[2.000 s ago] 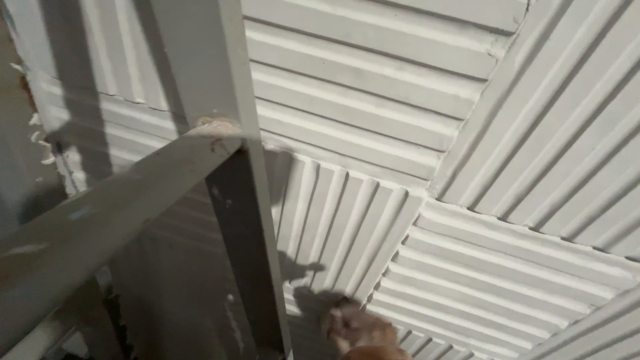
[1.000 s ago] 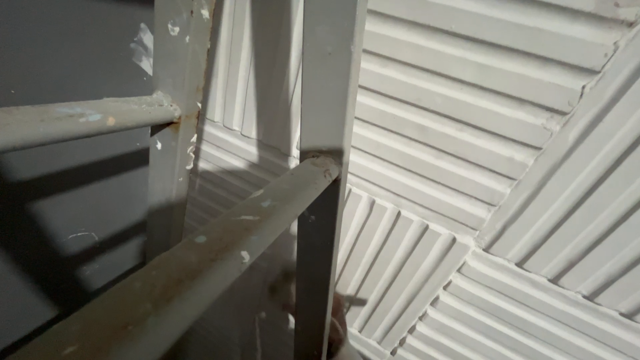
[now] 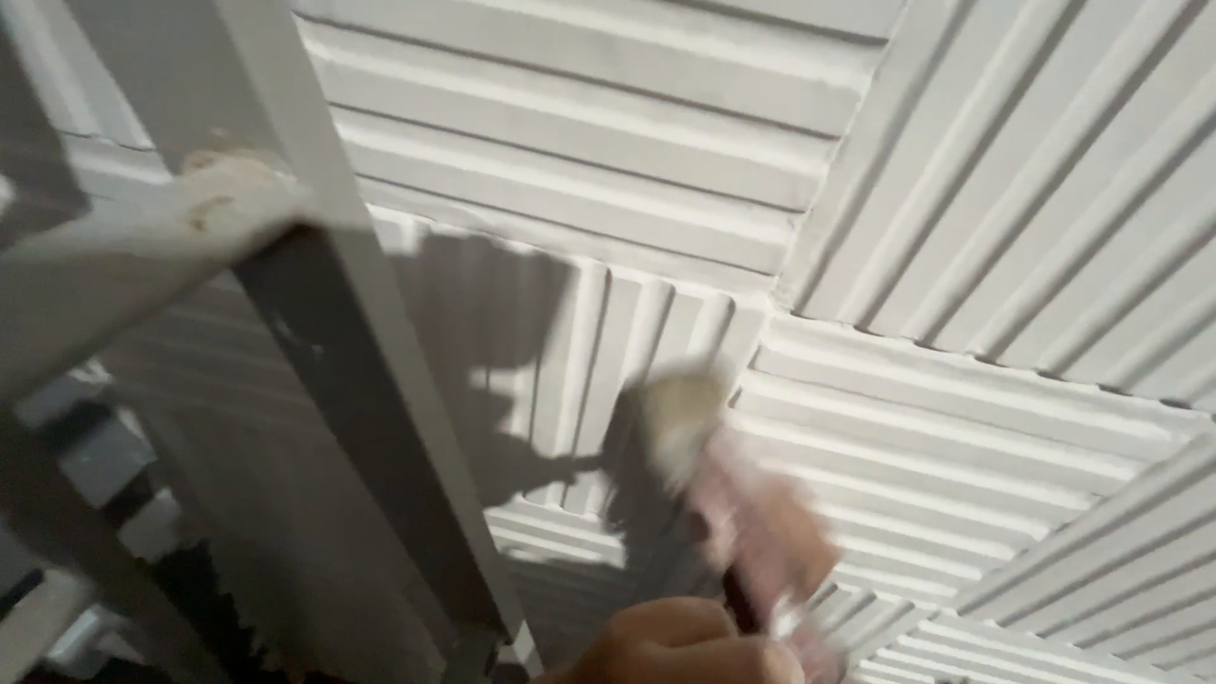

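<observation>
At the bottom centre is a hand, which looks like my right hand, closed around a paintbrush that is blurred by motion. The pale bristles point up and left, close to the white ribbed panels; whether they touch cannot be told. The lower end of the brush is hidden by the fingers and the frame edge. My left hand is not in view.
A grey metal ladder fills the left side, with its rail slanting down and a paint-marked rung joining it. Dark shadows of the ladder and hand fall across the panels. Blurred pale objects lie at lower left.
The brush and hand, mostly hidden behind the ladder rail one second ago, now show plainly to the right of it. The view has shifted.
</observation>
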